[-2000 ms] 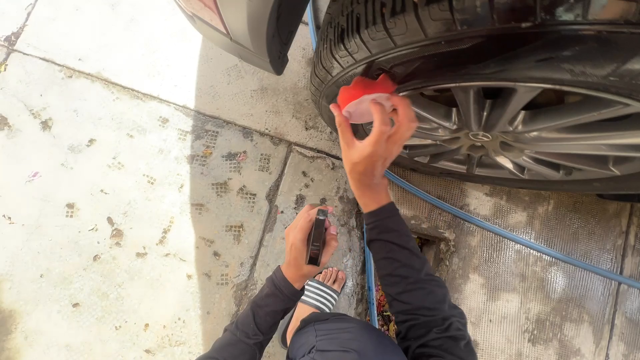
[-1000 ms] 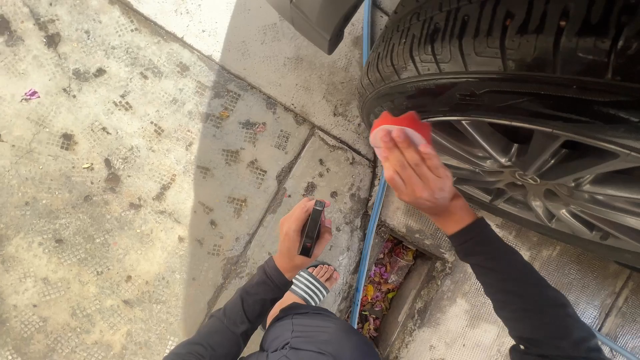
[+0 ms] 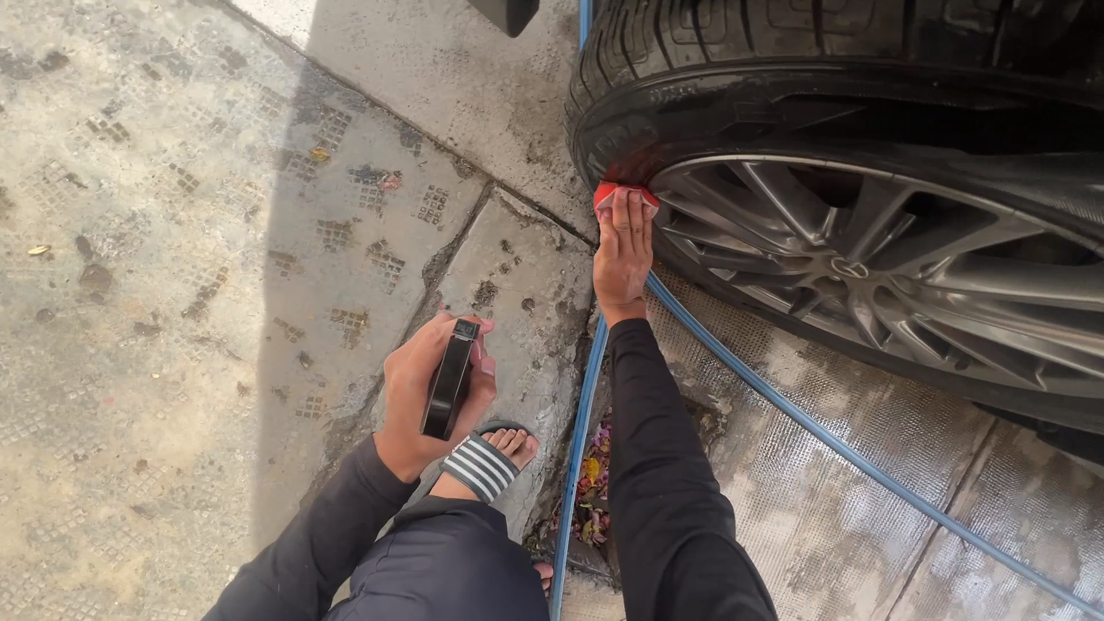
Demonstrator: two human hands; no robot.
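My right hand (image 3: 625, 250) presses a red and whitish applicator pad (image 3: 609, 195) against the sidewall of a black car tire (image 3: 690, 116), just left of the silver alloy wheel rim (image 3: 849, 267). Its fingers lie flat over the pad and cover much of it. Lower left, my left hand (image 3: 435, 384) is wrapped around a slim black bottle or container (image 3: 448, 379), held upright over the concrete. Whether its top is capped cannot be told.
A blue hose (image 3: 802, 414) curves over the ground below the wheel, and another length runs past my foot. A drain gap holds fallen petals (image 3: 593, 483). My sandalled foot (image 3: 487, 461) stands beside it. Part of the car's dark bodywork (image 3: 509, 10) shows at the top.
My right hand was raised with the pad two seconds ago, its fingers spread; now the pad lies against the tire's sidewall. My left hand keeps its hold on the black container.
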